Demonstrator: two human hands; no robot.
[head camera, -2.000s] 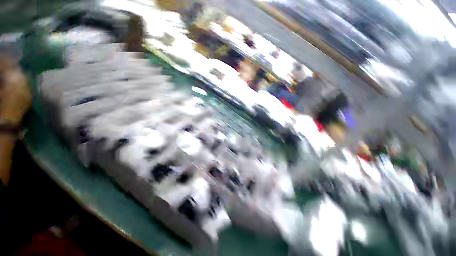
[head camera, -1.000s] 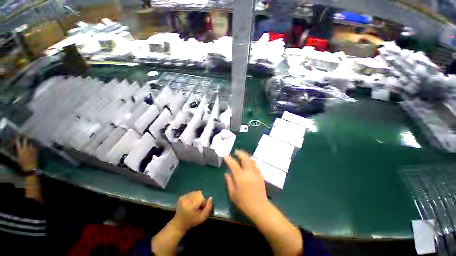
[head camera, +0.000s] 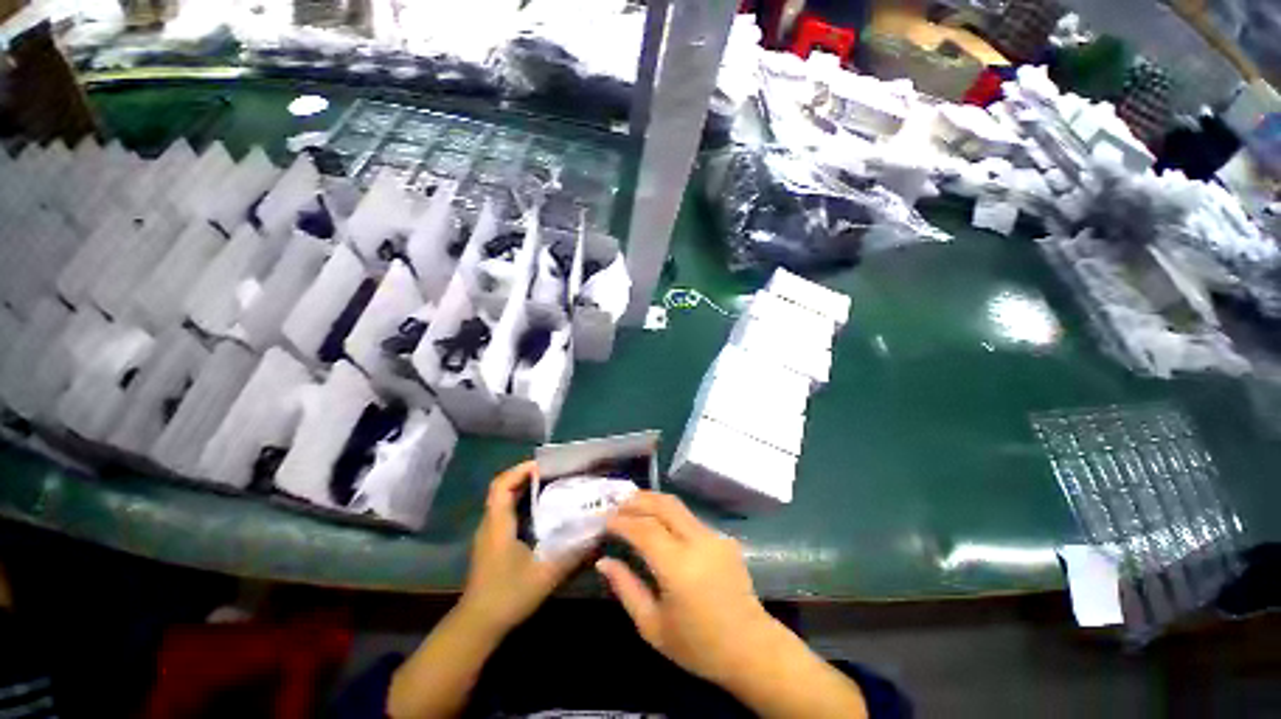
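Observation:
An open gift box (head camera: 596, 457) is held above the bench's near edge, its flap standing up at the far side. A white wrapped item (head camera: 579, 511) shows inside it. My left hand (head camera: 509, 553) grips the box from its left side. My right hand (head camera: 684, 573) is at the box's right side, its fingers bent over the white item at the opening; whether they pinch it cannot be told. Closed boxes (head camera: 760, 386) stand in a row on the green bench to the right. Rows of open boxes (head camera: 368, 447) with black cables stand to the left.
A grey post (head camera: 677, 155) rises behind the boxes, with a thin pale loop (head camera: 683, 299) by its foot. A crumpled plastic bag (head camera: 794, 211) lies behind. Clear trays (head camera: 1145, 492) with a white paper slip (head camera: 1092, 584) lie at the right. A red stool (head camera: 253, 666) is below left.
My left hand has opened from a fist and now holds an open box. My right hand has moved down to that box. The other person's hand at the far left is out of view.

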